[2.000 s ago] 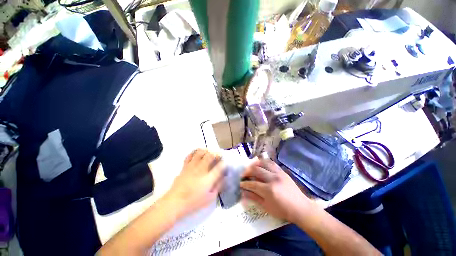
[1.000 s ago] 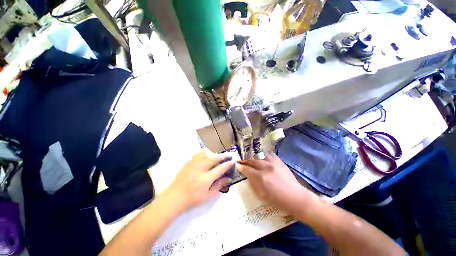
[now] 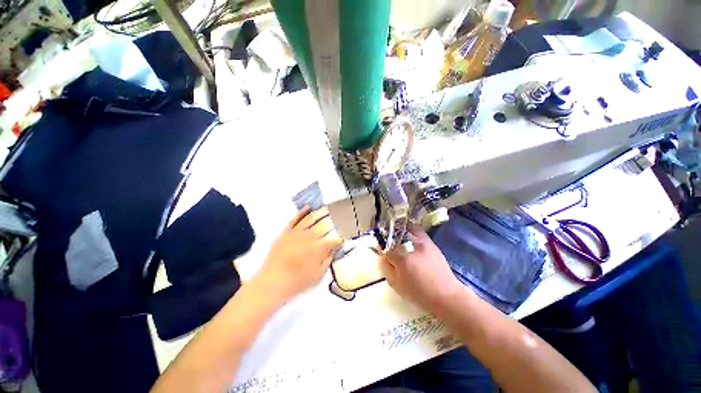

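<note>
A small grey-blue fabric piece (image 3: 308, 196) sticks out beyond the fingertips of my left hand (image 3: 303, 249), left of the machine head. My left fingers press on its near edge. My right hand (image 3: 421, 269) is beside the presser foot (image 3: 393, 234), with its fingertips partly hidden by the machine head. I cannot tell if it holds anything. The pale needle plate (image 3: 360, 265) with a dark outline shows between my hands. No fabric piece is clearly visible on it.
Stacked dark pieces (image 3: 201, 238) and large navy panels (image 3: 92, 169) lie left. A grey-blue pile (image 3: 496, 257) lies right of my right hand, beside red-handled scissors (image 3: 576, 249). The machine arm (image 3: 538, 146) spans the right; a green tube (image 3: 361, 69) rises above the head.
My hands have moved apart, and the needle plate between them is uncovered. My left hand has moved slightly left, with a grey-blue piece now showing past its fingertips. My right hand stays near the presser foot.
</note>
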